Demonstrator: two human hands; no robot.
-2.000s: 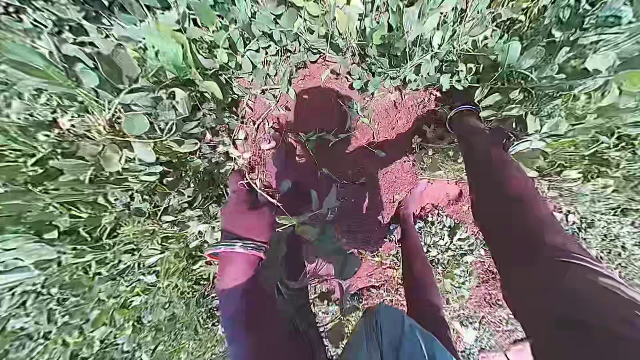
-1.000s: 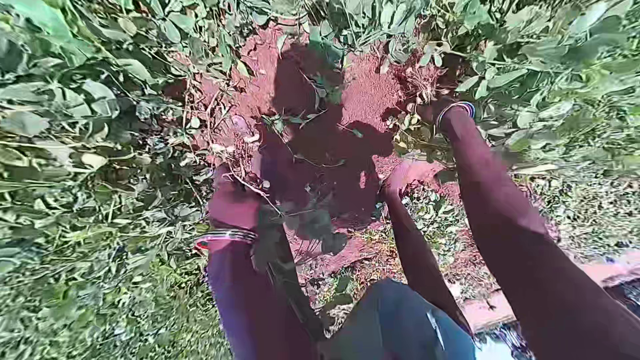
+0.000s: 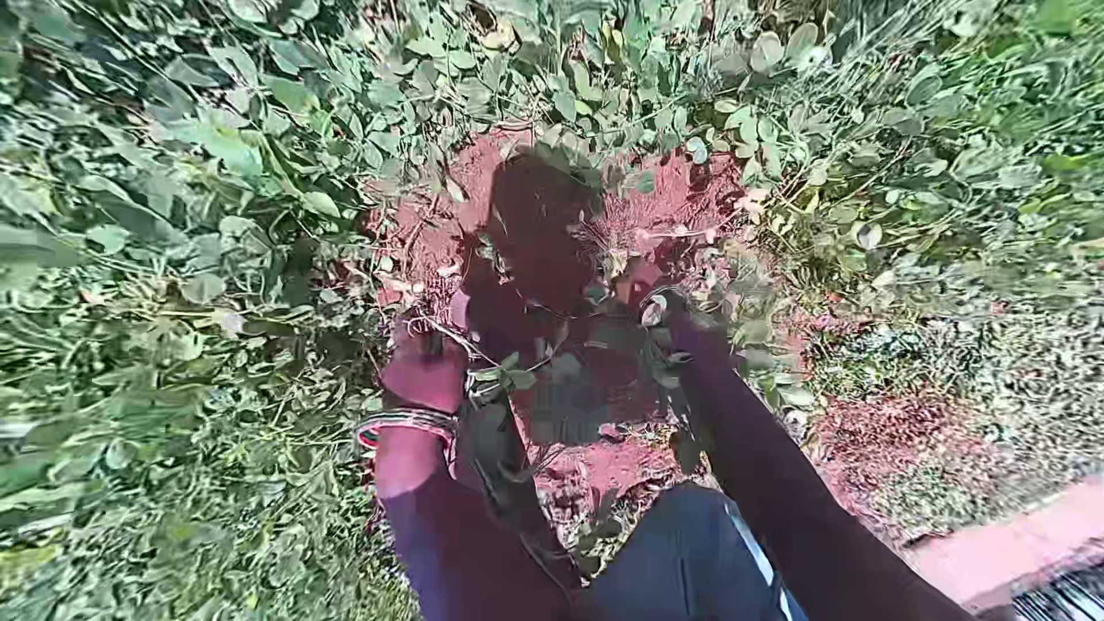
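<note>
My left hand [image 3: 427, 362], with bangles [image 3: 407, 421] at its wrist, is low over the red soil and closed around thin pale stems of a plant [image 3: 461, 336]. Leaves trail from it to the right. My right hand [image 3: 642, 289] lies in shadow at the right of the soil patch [image 3: 681, 194], beside a pale bangle [image 3: 653, 310] and loose plant stems [image 3: 677, 233]. Its fingers are too dark and blurred to read. A head-shaped shadow [image 3: 543, 224] falls on the soil between my hands.
Leafy green plants [image 3: 414, 69] surround the soil at the back and left. Low growth [image 3: 871, 354] and reddish ground lie to the right. My clothed knee [image 3: 690, 552] is at the bottom, and a pale edging [image 3: 1018, 543] runs through the lower right corner.
My right hand has come in from the plants at the right edge of the soil, leftward and closer to my left hand. My left hand still holds the stems.
</note>
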